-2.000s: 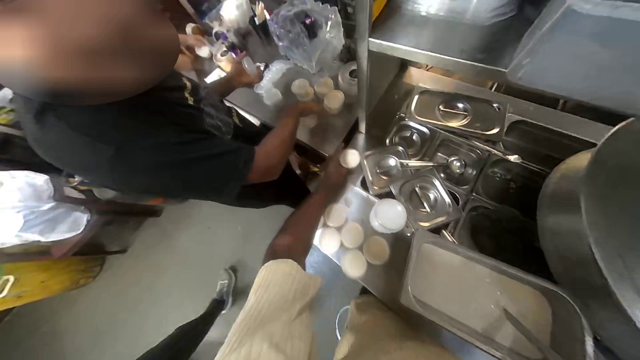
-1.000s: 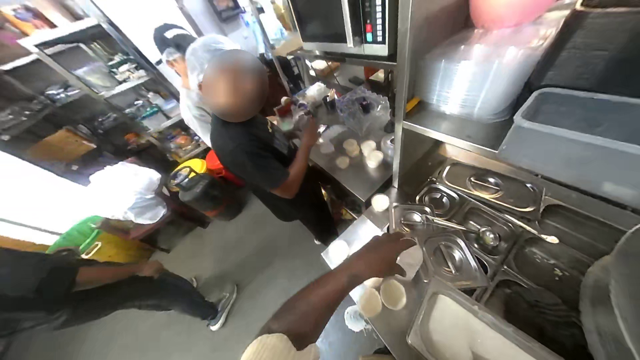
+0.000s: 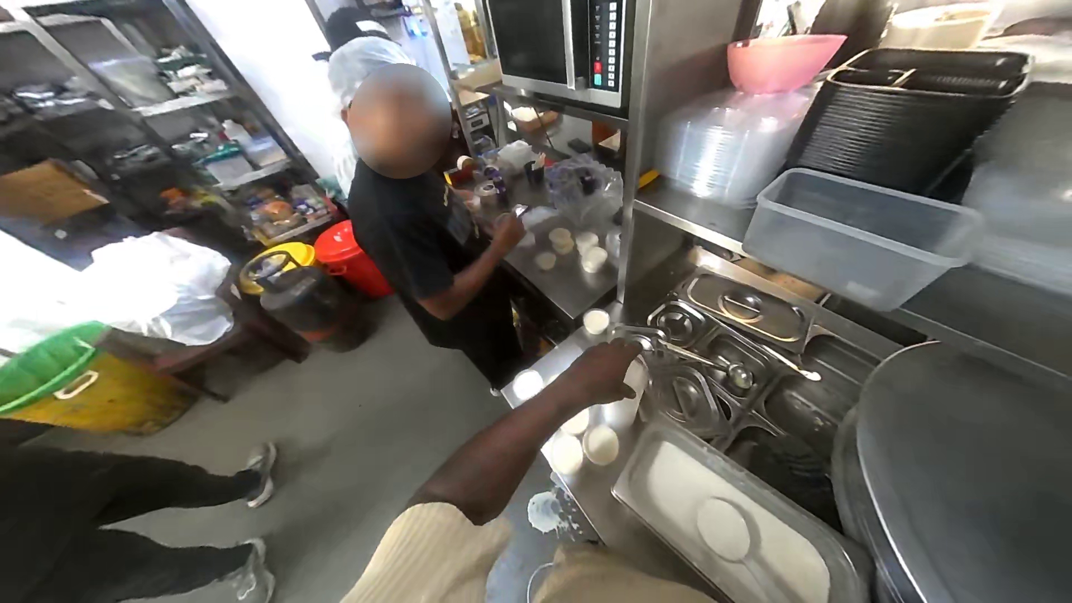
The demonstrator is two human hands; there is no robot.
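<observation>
My left hand [image 3: 607, 373] reaches over a white round container [image 3: 624, 402] on the steel counter; its fingers bend down by the rim, and their grip is unclear. Around it stand small filled cups: one near the far corner [image 3: 596, 321], one at the left edge [image 3: 528, 384], and several nearer me, including one at the front [image 3: 601, 445]. A rectangular steel pan [image 3: 649, 448] of white liquid sits at the right, with a ladle bowl [image 3: 724, 529] in it. My right hand is out of view; only part of a beige sleeve shows at the bottom.
Lidded steel inserts [image 3: 748, 307] and a spoon [image 3: 791, 364] lie beyond the pan. A big round metal lid [image 3: 971, 469] is at right, under a shelf with a plastic tub [image 3: 863, 230]. A person [image 3: 419, 243] stands at another counter with cups [image 3: 594, 259]. White spill [image 3: 546, 511] lies below the counter edge.
Two seconds ago my left hand was at a cup by the far corner; that cup now stands free and the hand is over the white container. The view has swung upward a lot.
</observation>
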